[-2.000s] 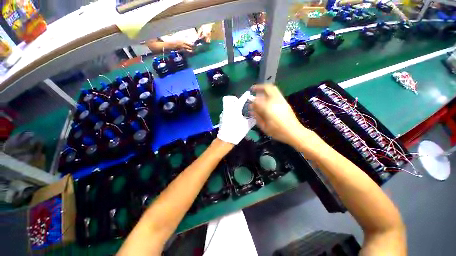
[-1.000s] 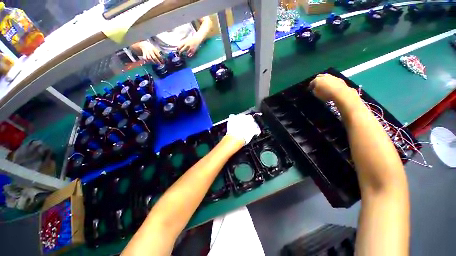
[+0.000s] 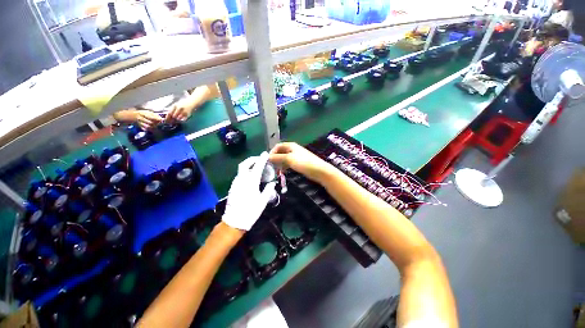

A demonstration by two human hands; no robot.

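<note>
My left hand (image 3: 247,195), in a white glove, holds a silver-grey round motor (image 3: 269,173) above the housings. My bare right hand (image 3: 296,160) has its fingertips closed at the motor's upper edge; whether they grip rim or lead is unclear. Thin red and white leads (image 3: 282,181) hang below it. Black housings with large round openings (image 3: 264,252) stand in rows on the green bench under my hands and forearms. A black compartmented parts tray (image 3: 349,225) lies to the right, with silver motors and red and white wires (image 3: 369,172) in its far rows.
Filled housings with blue tips (image 3: 80,211) stand at left; two more are on the blue mat (image 3: 154,218). A pale metal post (image 3: 263,83) rises just beyond my hands. The green conveyor (image 3: 308,125) carries units. Another person's hands (image 3: 163,118) work opposite. A white fan (image 3: 558,77) stands at right.
My right hand has come back from the tray to my left hand, and a motor is now between them. The view has swung right, showing the fan and more floor.
</note>
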